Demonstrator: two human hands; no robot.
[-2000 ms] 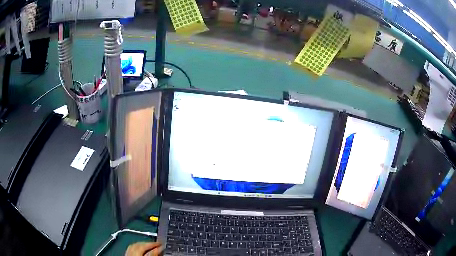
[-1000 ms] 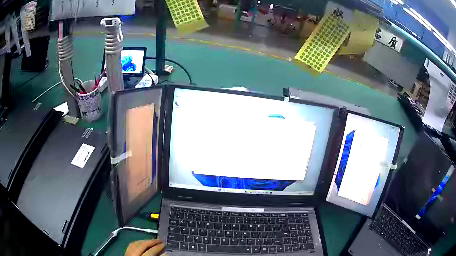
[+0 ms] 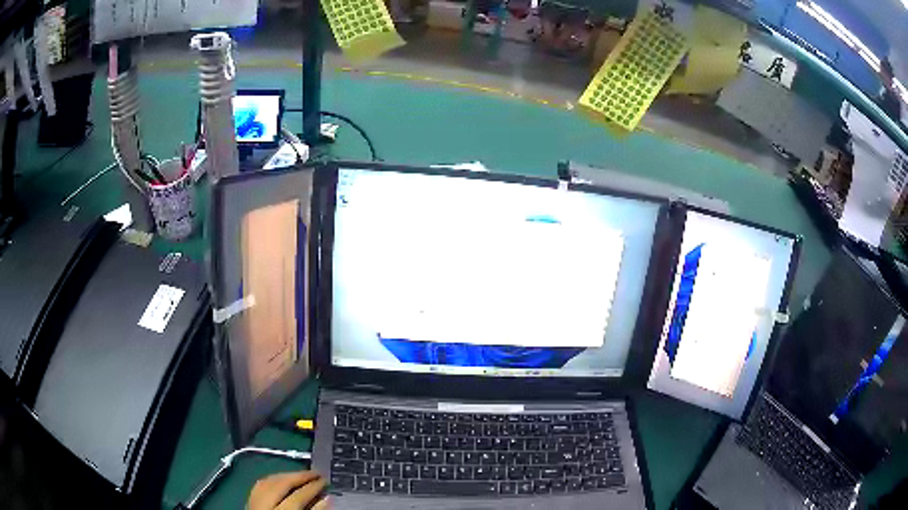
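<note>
The triple-screen laptop (image 3: 478, 393) stands open in front of me. Its centre screen (image 3: 468, 269) shows a white window over a blue wallpaper. The left side screen (image 3: 264, 299) looks orange-tinted, the right side screen (image 3: 722, 314) shows a white window; each has a tape tab on its outer edge. My left hand (image 3: 287, 491) is bare, cut off by the bottom edge, at the base's front left corner beside the keyboard (image 3: 473, 448). Its fingertips and any hold are hidden. A white cable (image 3: 264, 453) and a yellow-black plug (image 3: 299, 425) are at the base's left edge. My right hand is out of the picture.
Closed laptops (image 3: 110, 359) lie at the left. A pen cup (image 3: 172, 204) stands by ribbed conduits (image 3: 216, 110), with a small monitor (image 3: 257, 118) behind. A second laptop (image 3: 796, 448) is at the right. Yellow perforated cards (image 3: 637, 68) hang overhead.
The view has shifted slightly, so the laptop sits a little higher and further left in the picture. My left hand stays by the base's left corner. The screens look the same.
</note>
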